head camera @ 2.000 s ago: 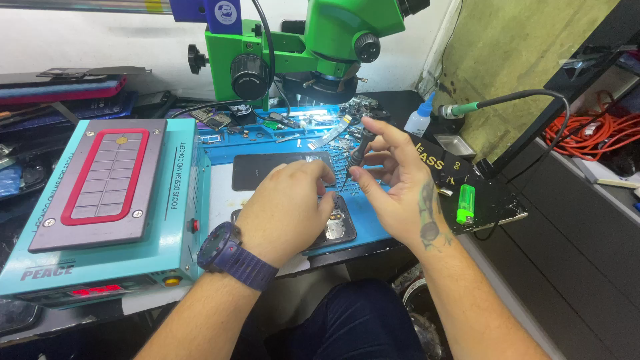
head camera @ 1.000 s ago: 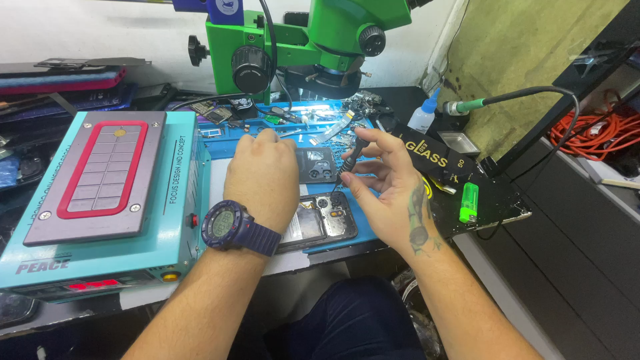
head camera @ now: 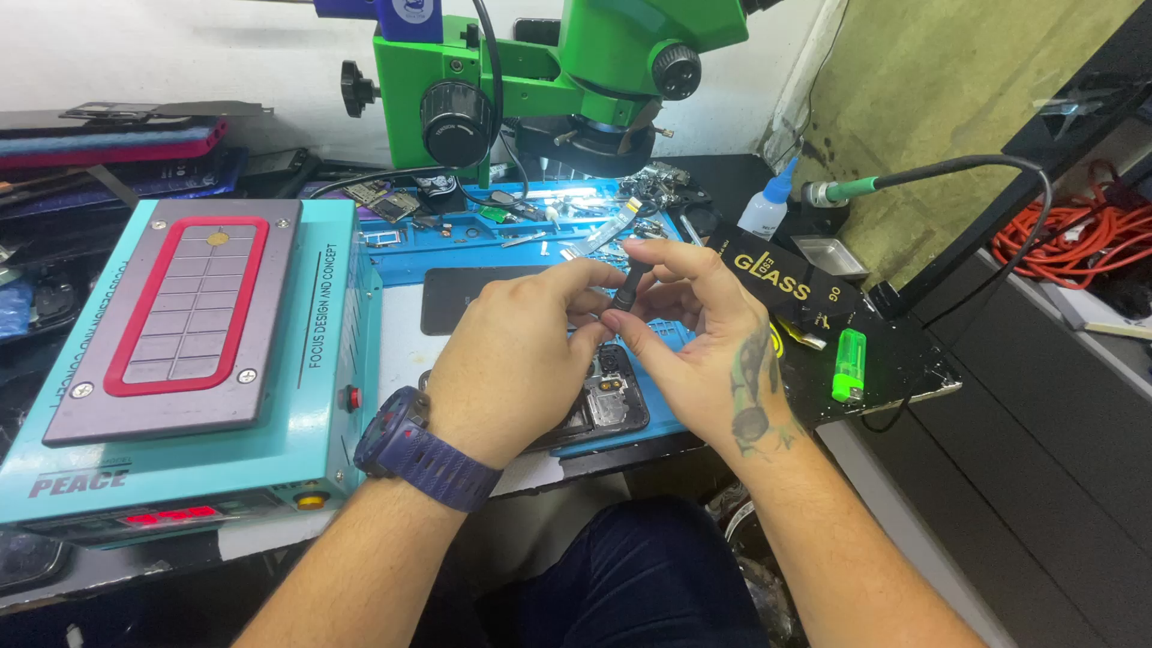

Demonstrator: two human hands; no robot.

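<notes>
A small dark screwdriver (head camera: pixel 633 281) is held in my right hand (head camera: pixel 697 333) between thumb and fingers, its handle pointing up. My left hand (head camera: pixel 517 355) meets it there, its thumb and fingers closed near the tool's lower end; whether they pinch the tool or a small part cannot be told. Below both hands lies an opened smartphone (head camera: pixel 621 400), its camera end and inner parts showing, the rest hidden by my left hand. A dark phone back cover (head camera: pixel 441 301) lies behind my left hand, partly covered by it.
At left stands a turquoise heating-plate machine (head camera: pixel 306 360). A green microscope (head camera: pixel 405 108) rises behind a blue work mat (head camera: pixel 396 261) strewn with small parts. To the right are a dropper bottle (head camera: pixel 765 211), a black box (head camera: pixel 765 270), a metal tray (head camera: pixel 832 256) and a green lighter (head camera: pixel 849 364).
My left hand has moved right, from over the phone and cover, to meet my right hand at the screwdriver. My right hand still holds the tool.
</notes>
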